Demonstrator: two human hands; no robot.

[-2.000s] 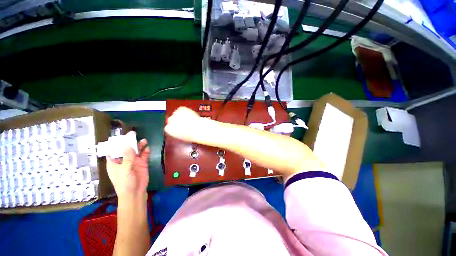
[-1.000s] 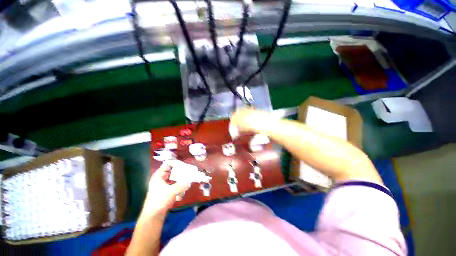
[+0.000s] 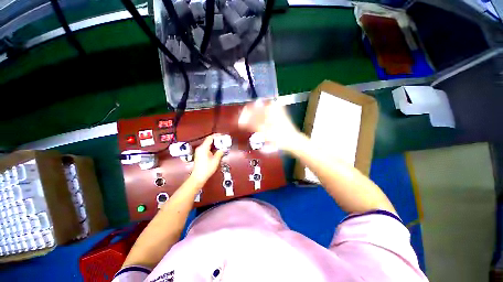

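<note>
The reddish-brown test fixture [image 3: 209, 124] lies in front of me. My left hand [image 3: 207, 158] has its fingertips closed around a white power adapter [image 3: 222, 142] at the third upper station. Other white adapters sit at the first station [image 3: 146, 161] and the second station [image 3: 180, 148]. A white adapter also shows at the rightmost station [image 3: 257, 141]. My right hand [image 3: 265, 121] is blurred above the fixture's right back part, close to that adapter; whether it holds anything is unclear. Black test cables [image 3: 185, 82] hang down over the fixture's back edge.
A clear plastic bin [image 3: 220, 93] with loose adapters stands behind the fixture. A carton packed with adapters [image 3: 52, 193] is at the left. An open carton with a white lining [image 3: 337, 129] stands at the right. Folded white paper [image 3: 427, 104] lies further right.
The view has shifted. My left hand has moved right, from the fixture's left front to the third station. Adapters now sit at the left stations. My right hand is still over the right back part.
</note>
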